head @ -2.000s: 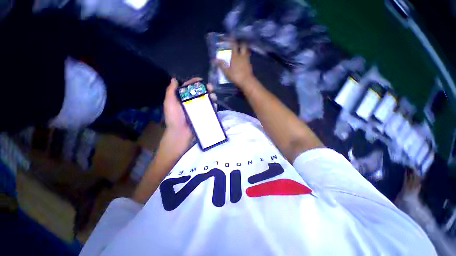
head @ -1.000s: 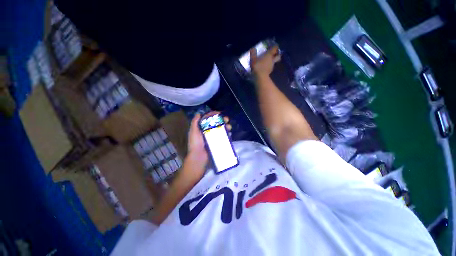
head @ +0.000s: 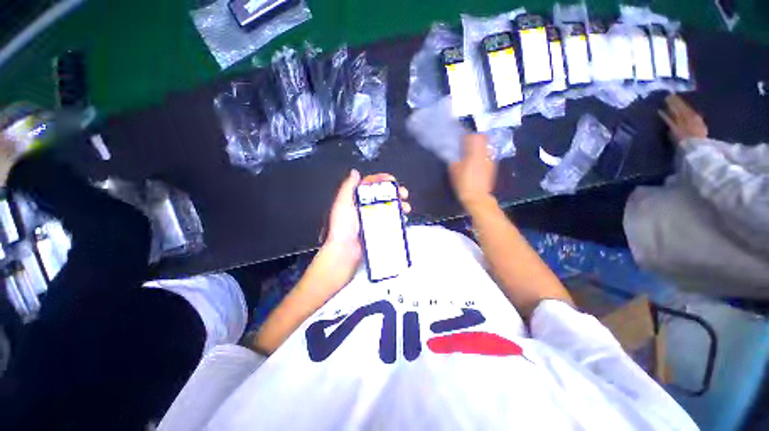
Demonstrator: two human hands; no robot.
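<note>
My left hand (head: 342,215) holds an open power bank unit (head: 384,236) close to my shirt. It is a black tray with a white cell, a thin yellow strip and a board at the far end. My right hand (head: 474,174), blurred, reaches over the black bench, its fingertips at a crinkled clear bag (head: 438,130); whether it grips the bag is unclear. Beyond it, several open units (head: 503,74) with white cells and yellow ends lie in a row on clear bags.
Bagged dark pieces (head: 299,105) are bunched mid-bench. A bagged black unit (head: 257,8) lies on the green conveyor (head: 152,50). A person in dark clothing (head: 93,278) is at left; another's hand (head: 685,119) rests at right. An empty-looking bag (head: 578,156) lies near the edge.
The view has swung from the cartons and left bench to the bench ahead. My right hand has left the white unit and is now by the bags. My left hand still holds its unit.
</note>
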